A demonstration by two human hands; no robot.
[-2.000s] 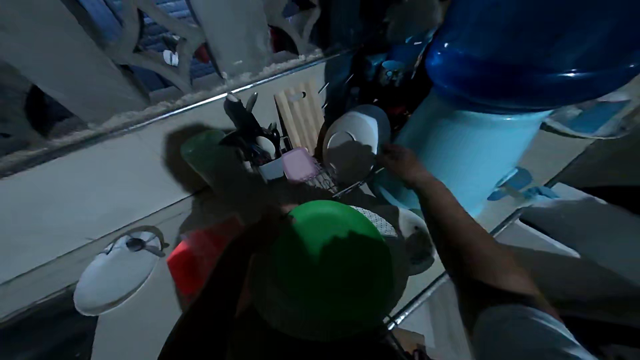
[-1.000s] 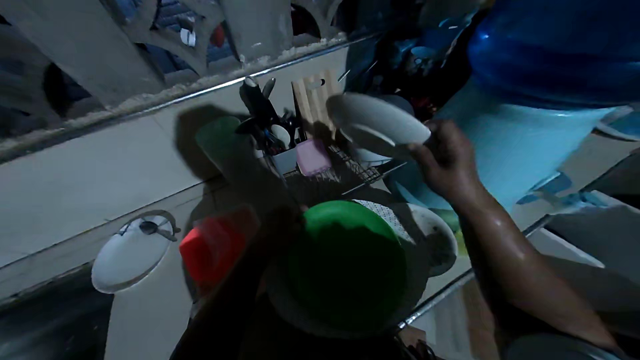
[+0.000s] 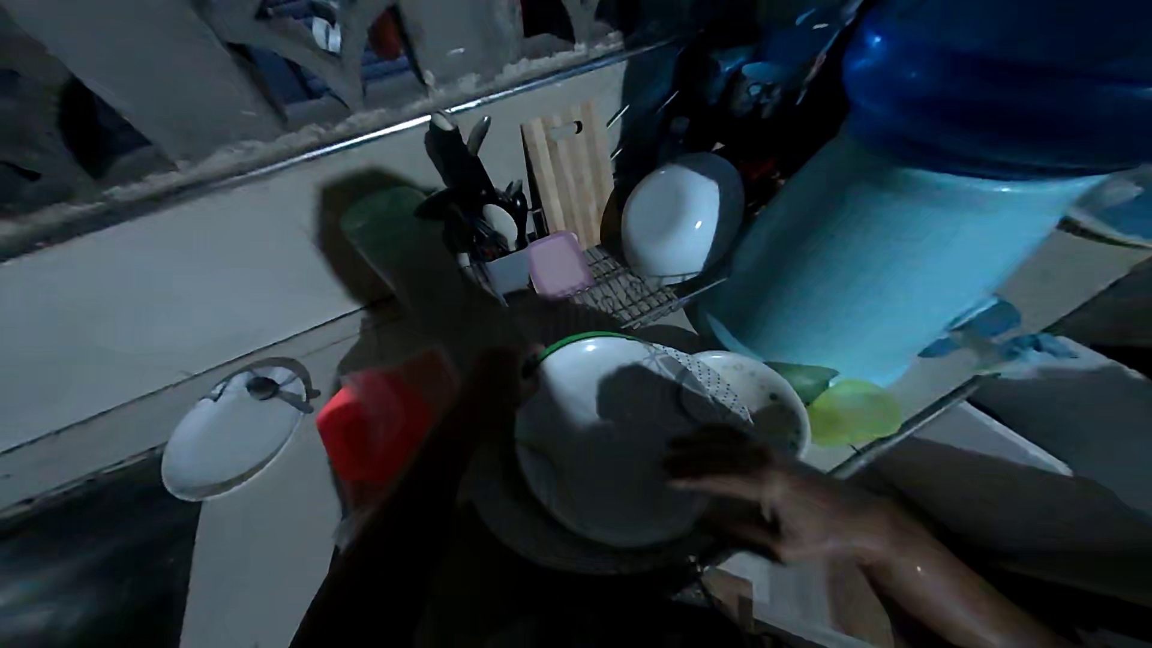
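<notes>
A white plate [image 3: 612,441] lies over a green plate, whose green rim [image 3: 589,337] shows along the far edge. My left hand [image 3: 513,373] is at the far left edge of these plates, dark and partly hidden; it seems to grip the rim. Over the right side of the white plate is my right hand [image 3: 729,486], blurred, its fingers spread apart. Beneath the plates is a larger round container, mostly in shadow. A perforated white rim [image 3: 711,382] and a patterned white bowl [image 3: 765,396] lie just right of them.
A wire dish rack [image 3: 625,288] holds a white dish [image 3: 679,216], a striped wooden cutting board [image 3: 571,175] and a utensil holder [image 3: 506,270]. A turquoise container [image 3: 900,252] supports a blue water jug [image 3: 990,90]. Left are a red plastic container [image 3: 378,423] and an oval white plate [image 3: 236,432].
My right hand has come down from near the rack to the stacked plates. The white plate it held up a second ago now appears to lie over the green one.
</notes>
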